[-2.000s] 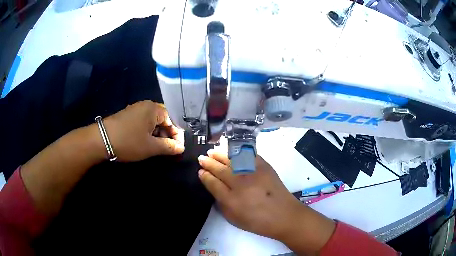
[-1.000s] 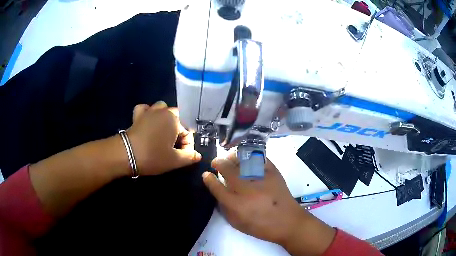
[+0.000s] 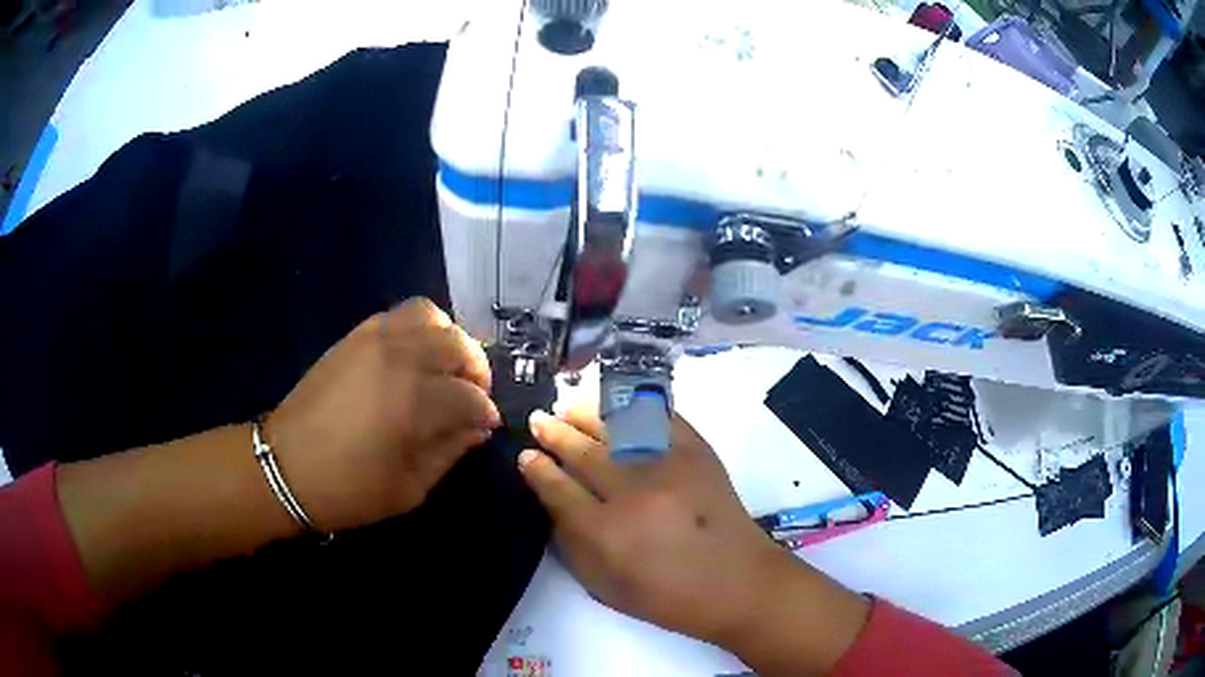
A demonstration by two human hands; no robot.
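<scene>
The black fabric [image 3: 225,265] spreads over the table left of the sewing machine head [image 3: 793,146] and down to the bottom edge. My left hand [image 3: 383,417] pinches the fabric just left of the presser foot [image 3: 523,368], fingers curled and thumb near the foot. My right hand [image 3: 634,516] lies at the fabric's right edge, its fingertips touching the cloth just below the foot. The needle tip and the seam under the foot cannot be made out.
Snips with blue and pink handles [image 3: 830,516] lie right of my right hand. Black cut pieces [image 3: 852,430] lie under the machine arm, with a smaller black piece [image 3: 1073,496] farther right. A purple item [image 3: 1024,56] is at the back right.
My left hand has turned, its fingers curling closer together beside the foot. The view has shifted slightly, so the machine appears farther left than one second ago. My right hand stays near the foot.
</scene>
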